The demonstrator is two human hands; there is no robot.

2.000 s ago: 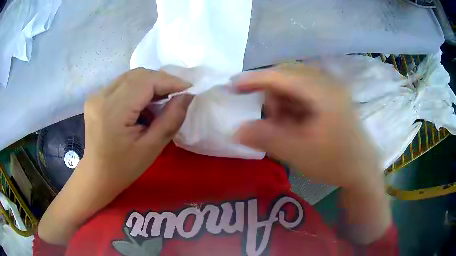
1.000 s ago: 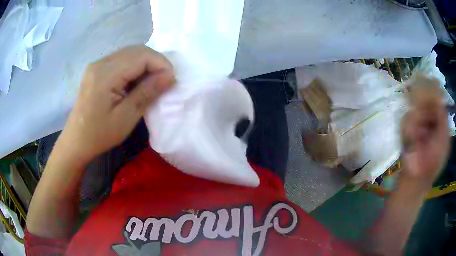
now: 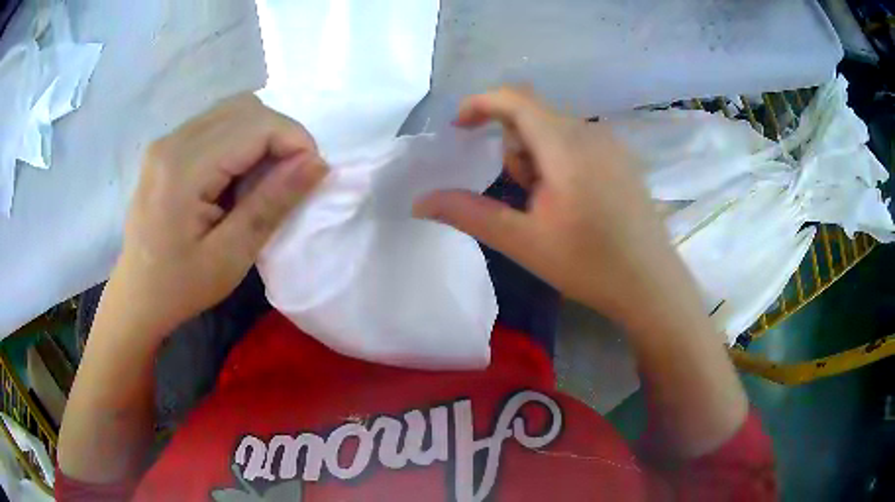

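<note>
A white cut piece [image 3: 393, 284] runs from the table's far side down over the front edge and hangs over my red shirt, its lower part bunched. My left hand [image 3: 221, 201] pinches the piece at its left side between thumb and fingertips. My right hand [image 3: 564, 201] is at the piece's right side, with thumb and index finger spread apart around its upper right part. Whether the fingertips touch the cloth is unclear. No snips can be made out in my right hand.
The pale grey table [image 3: 628, 54] spans the top. Pointed white pieces [image 3: 44, 108] lie at upper left. A tied bundle of white pieces [image 3: 765, 186] lies at right on a yellow wire basket [image 3: 829, 279]. Part of another wire basket shows at lower left.
My right hand has come back from the far right, over the bundle, to the piece. My left hand keeps its pinch, slightly lower and further left. The piece's lower part hangs more spread out.
</note>
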